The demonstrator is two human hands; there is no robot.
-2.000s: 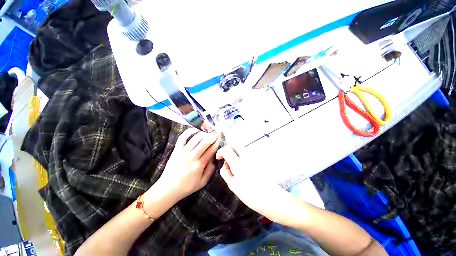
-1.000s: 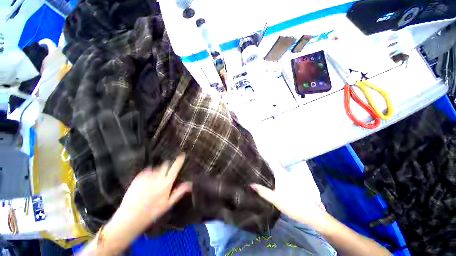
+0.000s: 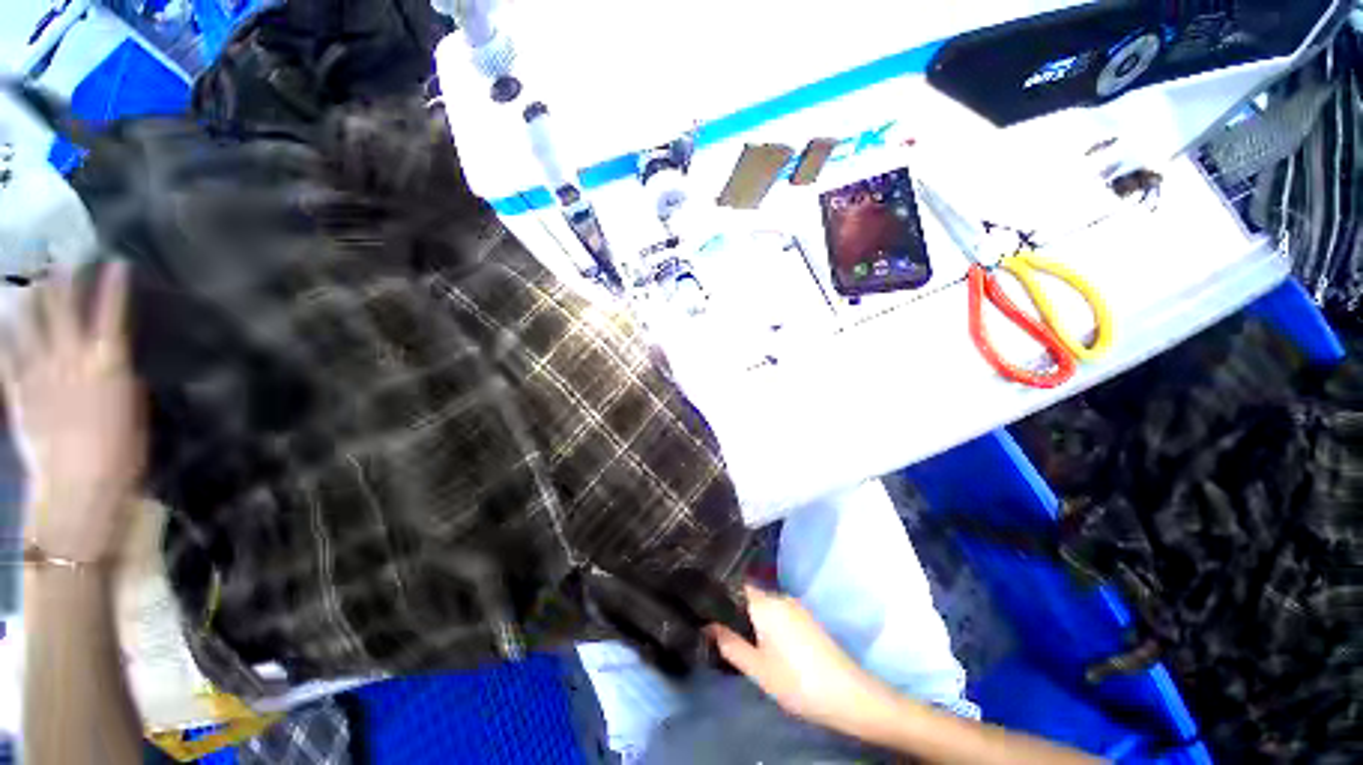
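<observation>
The dark plaid garment piece (image 3: pixel 389 448) lies spread left of the sewing machine (image 3: pixel 718 90) and hangs over the table's front edge. My left hand (image 3: pixel 75 404) is at the far left, blurred, with fingers apart at the cloth's left side; whether it grips cloth cannot be told. My right hand (image 3: pixel 785 650) pinches the garment's lower right corner below the bed. The presser foot (image 3: pixel 668 277) stands beside the cloth's right edge; the needle is too small to make out.
A lit phone (image 3: pixel 875 232) and scissors with red and yellow handles (image 3: pixel 1039 321) lie on the bed. Two small brown plates (image 3: pixel 755 175) are by the blue stripe. A blue bin (image 3: pixel 1031 598) and dark plaid pieces (image 3: pixel 1241 493) are at right. Yellow tape (image 3: pixel 217 725) shows lower left.
The garment has come away from the needle area and is spread out wider to the left. My left hand has moved far left and up. My right hand has moved down and now holds a corner.
</observation>
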